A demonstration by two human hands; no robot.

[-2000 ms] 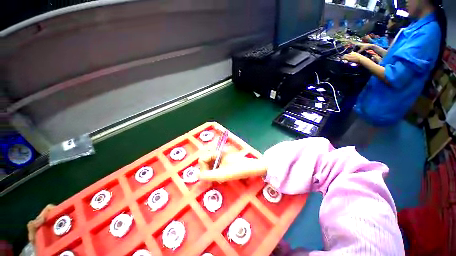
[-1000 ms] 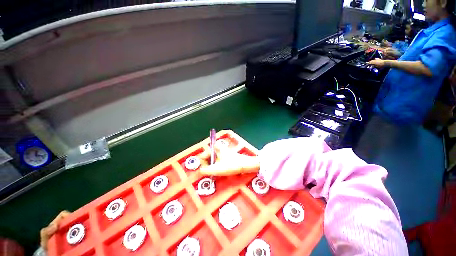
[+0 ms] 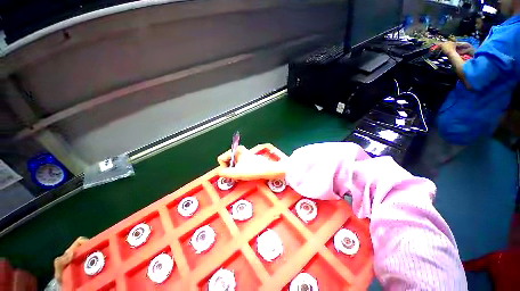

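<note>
An orange-red foam tray (image 3: 251, 227) is tilted in front of me, with a white round unit (image 3: 203, 238) in each visible pocket. My right hand (image 3: 248, 166) reaches over its far part and holds a slim purple-grey stick (image 3: 235, 149) like a pencil. The stick's lower end is by a round unit (image 3: 226, 183) in the far row; whether it touches cannot be told. My left hand (image 3: 70, 258) grips the tray's left end; only its fingers show. The tray's near part is cut off by the picture's edge.
A flat clear bag (image 3: 108, 170) and a blue clock (image 3: 49, 172) are at the left by the ledge. Black trays with glossy modules (image 3: 373, 139), a white cable (image 3: 422, 108) and black equipment (image 3: 336, 79) are at the right. A person in a blue smock (image 3: 482, 79) works beyond.
My right hand with the stick has moved from a second-row pocket to the far row. The view has shifted, so the tray shows lower and farther right. My left hand still holds its end.
</note>
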